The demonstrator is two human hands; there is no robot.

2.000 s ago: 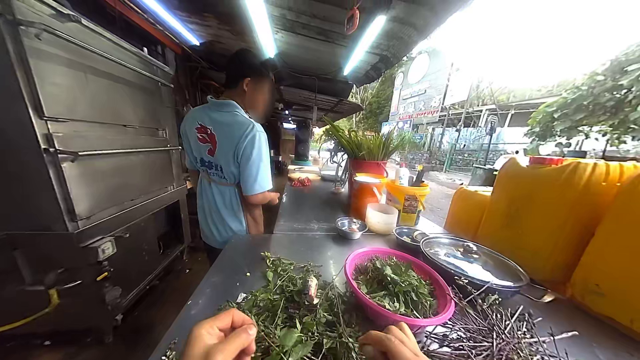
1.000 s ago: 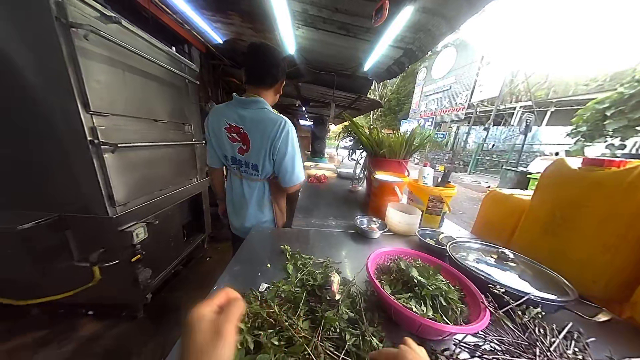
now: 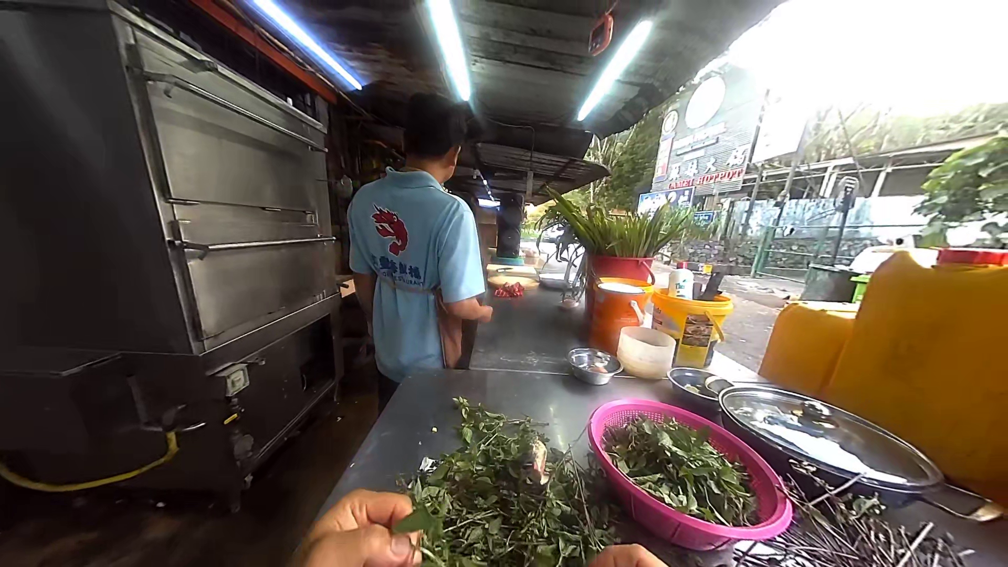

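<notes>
At the bottom, my left hand (image 3: pixel 364 531) pinches a green leafy sprig (image 3: pixel 420 521) between thumb and fingers, at the left edge of a loose pile of leafy herbs (image 3: pixel 504 488) on the steel table. Only the top of my right hand (image 3: pixel 628 556) shows at the bottom edge, by the pile's right side; whether it holds anything is hidden. Right of the pile stands a pink plastic colander (image 3: pixel 693 535) with picked leaves (image 3: pixel 681 468) in it. Bare stems (image 3: pixel 858 535) lie heaped at the lower right. A whitish, pinkish piece (image 3: pixel 539 461) rests upright on the pile.
A lidded pan (image 3: pixel 827 441) sits behind the colander. Metal bowls (image 3: pixel 594 366), a translucent plastic tub (image 3: pixel 646 353), an orange bucket (image 3: pixel 618 315) and a yellow bucket (image 3: pixel 689 327) stand farther back. Yellow jerrycans (image 3: pixel 921 370) are at right. A person (image 3: pixel 417 268) stands beyond the table's left side, near a steel oven (image 3: pixel 244 197).
The person ahead has turned more away since the first frame. My left hand, blurred a second ago, now shows a green sprig in its fingers.
</notes>
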